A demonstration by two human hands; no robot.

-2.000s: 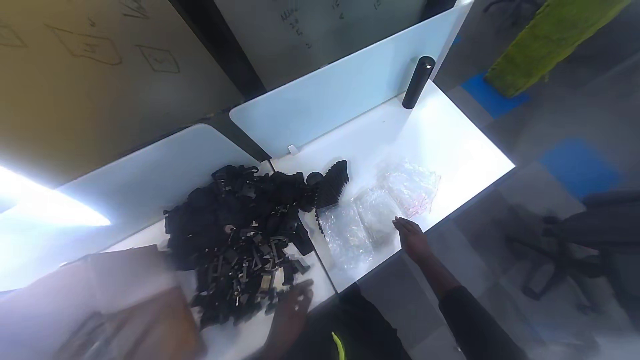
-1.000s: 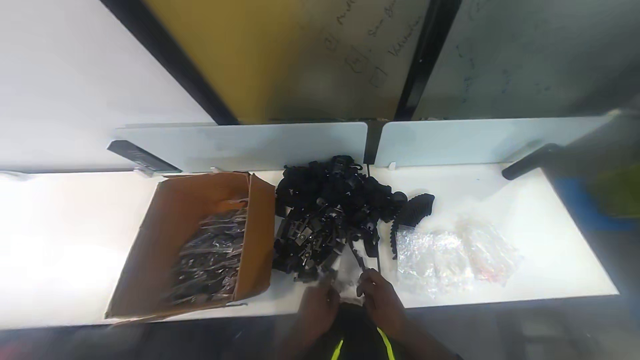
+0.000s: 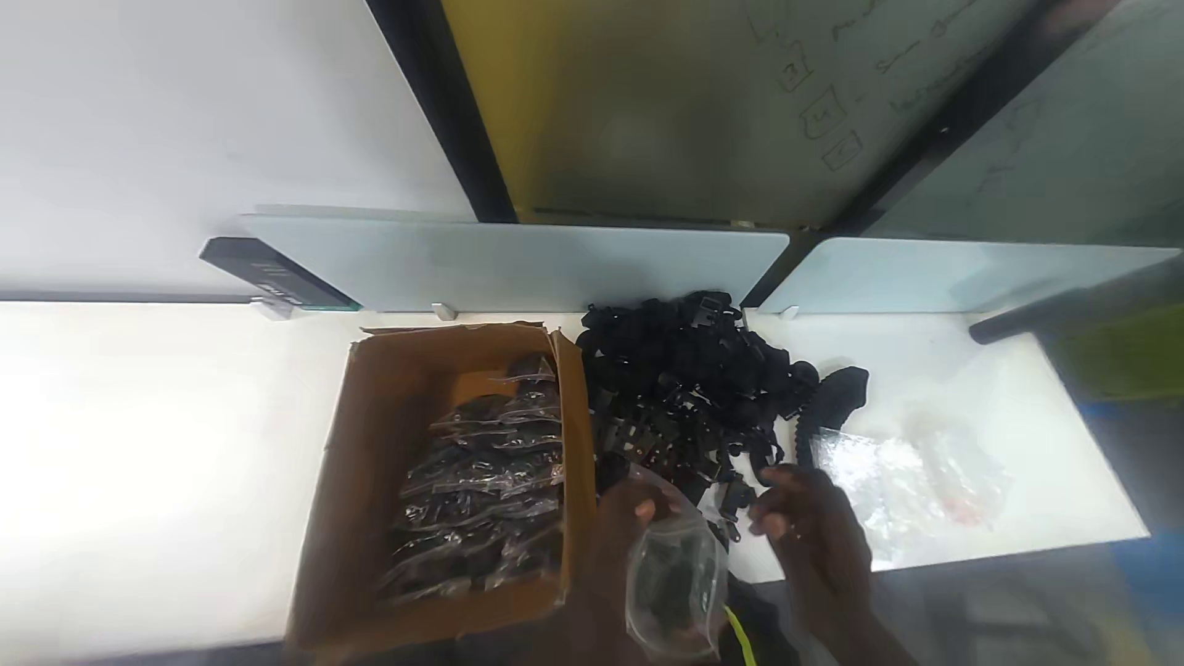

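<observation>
My left hand (image 3: 638, 518) is at the table's front edge, between the cardboard box and the pile, shut on a clear plastic bag (image 3: 677, 578) that hangs down in front of it. Right of it, my right hand (image 3: 800, 518) is held with fingers curled near small black parts (image 3: 735, 499); whether it grips one cannot be told. Beyond both hands lies a heap of black plastic parts (image 3: 689, 361). A curved, ribbed black piece (image 3: 832, 398) rests at the heap's right side. Flat clear plastic bags (image 3: 897, 481) lie right of my right hand.
An open cardboard box (image 3: 324, 518) with several clear bags of black parts (image 3: 481, 472) stands on the white table (image 3: 139, 462) to the left. Low divider panels (image 3: 555, 264) line the back edge. A black cylinder (image 3: 1027, 314) is at the back right, and a dark flat object (image 3: 277, 273) at the back left.
My right hand has left the plastic bags, where it was two seconds ago. My left hand now holds a clear bag. The hands were close together one second ago and are now farther apart.
</observation>
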